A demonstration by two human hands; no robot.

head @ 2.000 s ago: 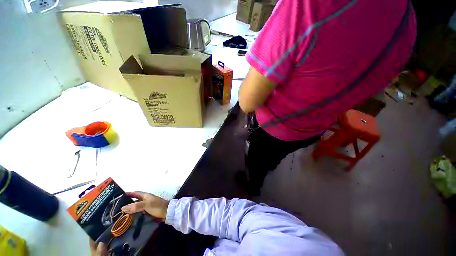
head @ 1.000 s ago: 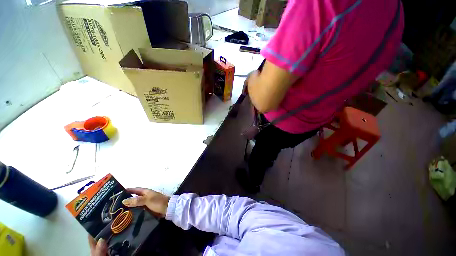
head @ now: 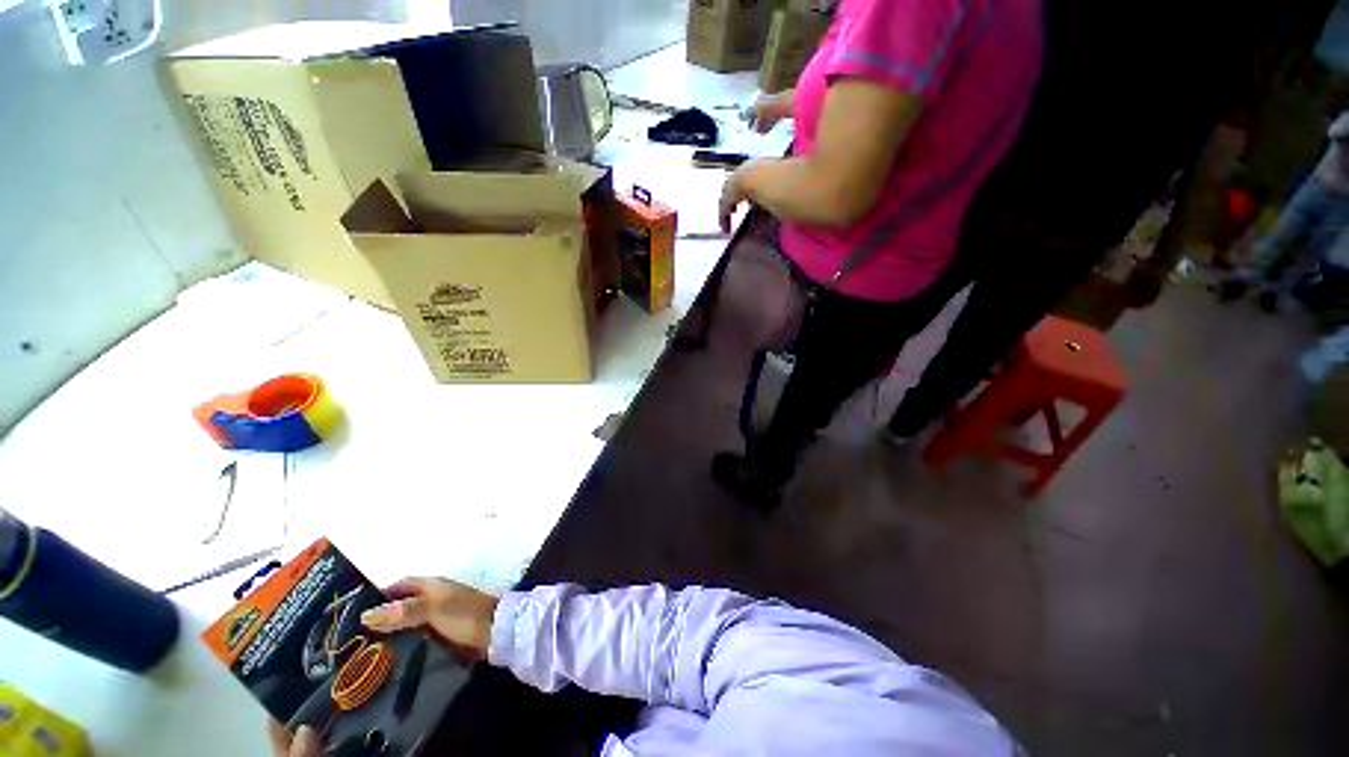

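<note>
A retail box with a black front, an orange top band and a picture of a coiled orange cord is at the lower left, held tilted at the bench edge with its front facing me. My right hand holds its right side, thumb on the front. My left hand is at its lower left edge, mostly cut off by the picture's bottom; only fingertips show.
White bench holds an open carton, a larger carton, an orange retail box, a tape dispenser, a dark bottle and yellow plastic. A person in pink stands beside a red stool.
The person in pink has moved farther along the bench, with both hands now showing over it. A dark figure now shows behind that person. My hands and the box stay nearly still.
</note>
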